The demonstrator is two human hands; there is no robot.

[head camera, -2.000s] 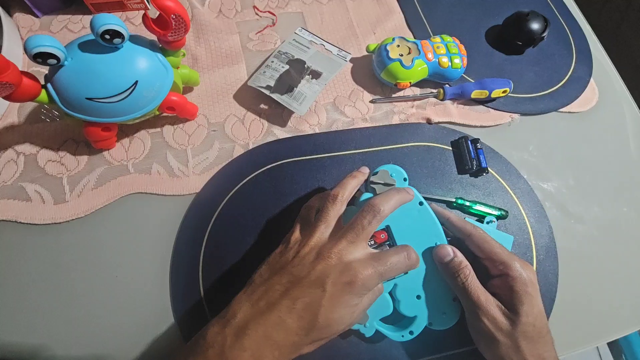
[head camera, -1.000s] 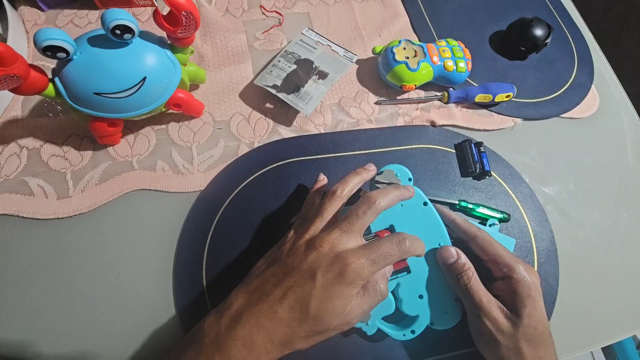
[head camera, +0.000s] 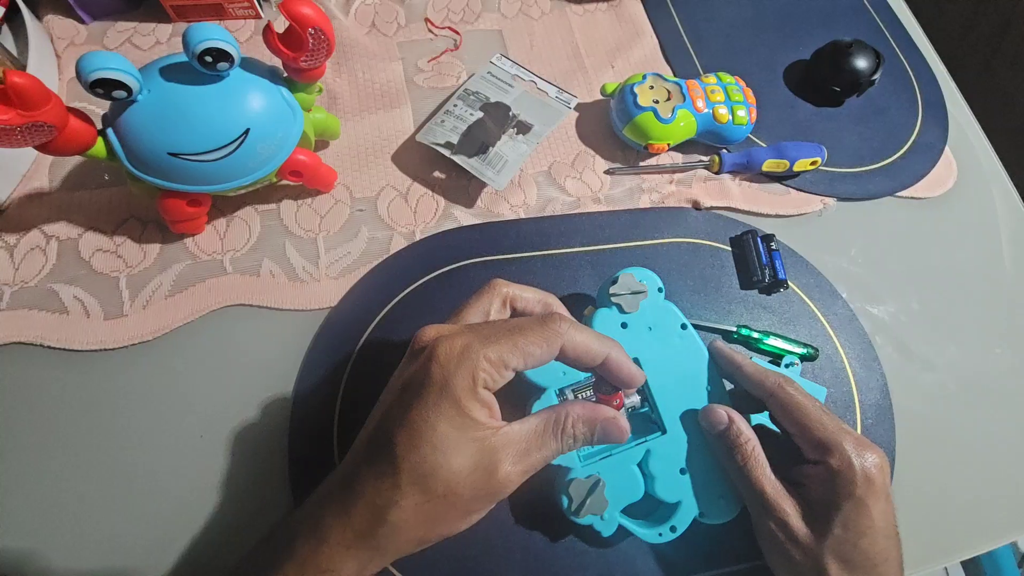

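A turquoise plastic toy (head camera: 668, 344) lies back side up on a dark blue placemat, its battery compartment uncovered. My left hand (head camera: 496, 400) is over the compartment, thumb and index finger around a red-and-silver battery (head camera: 610, 395) that lies partly in it. The fingers of my right hand (head camera: 800, 448) rest at the toy's right edge. Beside that hand are a green-handled screwdriver (head camera: 772, 343) and a turquoise plastic piece (head camera: 808, 386), partly hidden by the fingers. Two dark blue batteries (head camera: 773, 264) lie side by side near the placemat's upper right.
Farther back on the pink lace cloth (head camera: 264, 280) are a blue and red crab toy (head camera: 208, 124), battery packaging (head camera: 496, 120) and a toy phone (head camera: 684, 110). A blue-handled screwdriver (head camera: 768, 158) lies before the phone. A black rounded object (head camera: 848, 68) sits on the second placemat.
My left hand's fingers have drawn back from the toy's upper part and curled over the battery compartment. More of the toy's back shows. My right hand remains at the toy's right edge.
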